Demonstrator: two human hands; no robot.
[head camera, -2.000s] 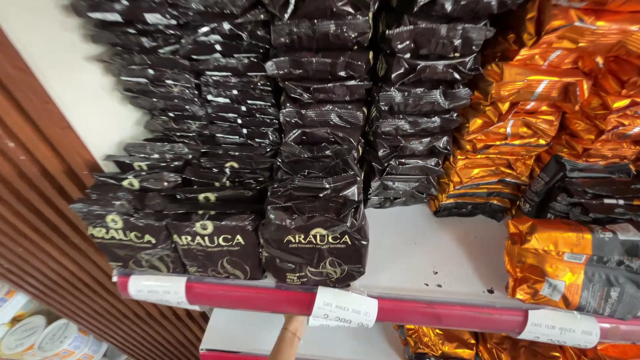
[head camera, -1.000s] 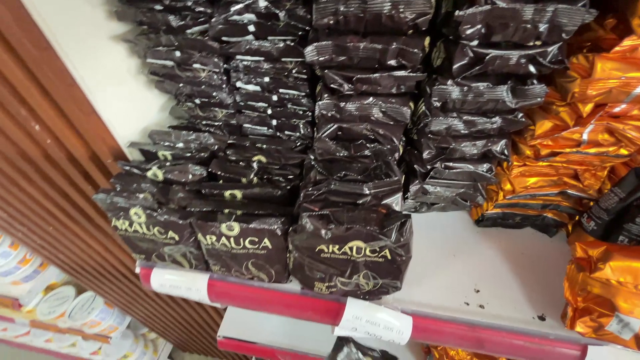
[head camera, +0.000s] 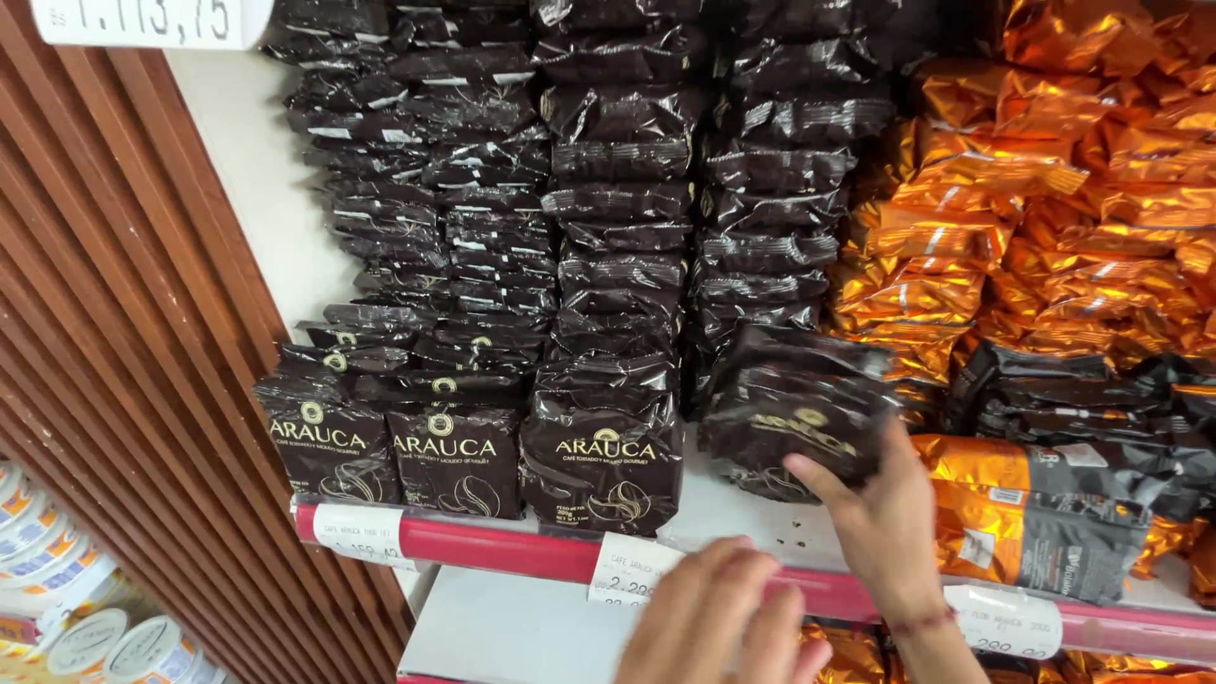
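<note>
My right hand (head camera: 879, 503) grips a dark Arauca coffee bag (head camera: 793, 418) over the shelf, to the right of the front bag (head camera: 603, 451) of the third column. The held bag is tilted and blurred. My left hand (head camera: 727, 617) is blurred at the bottom, in front of the red shelf edge, with its fingers apart and nothing seen in it. More dark coffee bags (head camera: 456, 451) stand in columns to the left, their fronts facing me.
Orange foil bags (head camera: 931, 228) fill the right side, with an orange and black bag (head camera: 1035, 513) lying in front. The red shelf edge (head camera: 503, 549) bears price tags. Wooden slats (head camera: 142, 313) line the left; white tubs (head camera: 142, 651) stand below them.
Both hands have come up into view at the shelf, the right one with a dark bag in it. Two seconds ago only part of a hand or arm showed below the shelf edge.
</note>
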